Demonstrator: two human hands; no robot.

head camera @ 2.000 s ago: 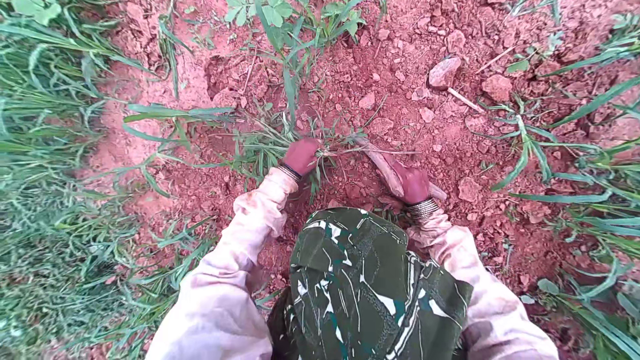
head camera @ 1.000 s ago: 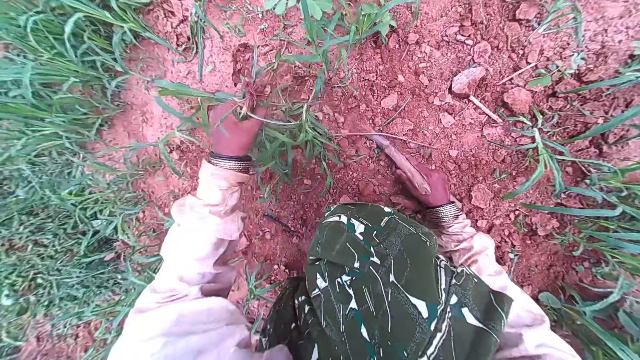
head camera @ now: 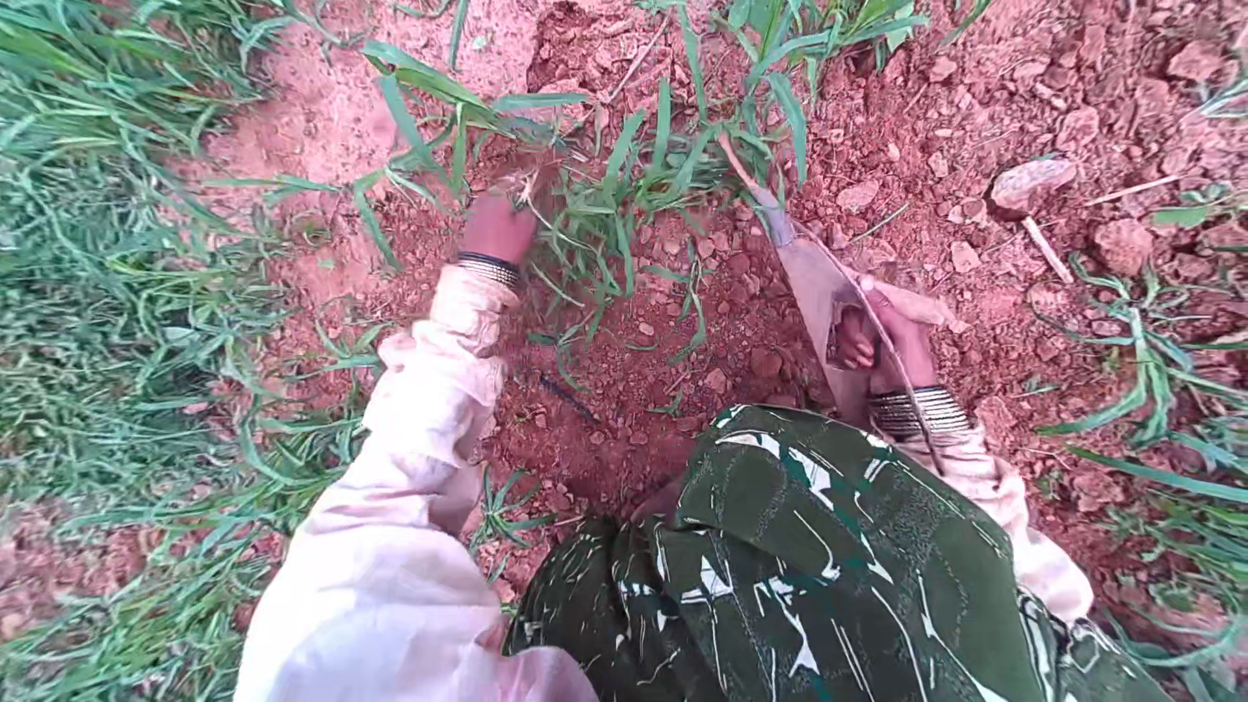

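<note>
My left hand (head camera: pixel 499 226), with bangles at the wrist, is closed around the root end of a bunch of uprooted grass (head camera: pixel 609 210), whose blades spread to the right above the red soil. Off to the right, my right hand (head camera: pixel 882 336) holds a wooden-handled hand tool (head camera: pixel 814 283), its narrow tip pointing up and left beside a grass tuft (head camera: pixel 780 68). The tool's exact kind is unclear. Part of the right hand's fingers shows through an opening in the tool, and a thin stem crosses in front of the hand.
Dense green grass (head camera: pixel 117 292) covers the left side. Red soil holds loose clods, a pale stone (head camera: pixel 1033 183) and a short stick (head camera: pixel 1048 250) at the right. More grass plants (head camera: pixel 1150 361) grow at the right edge. Green patterned cloth (head camera: pixel 829 565) covers my lap.
Two seconds ago my left hand was nearer the right hand, low in the grass; it has moved left and up with the bunch. The tool in my right hand has turned to point more upward.
</note>
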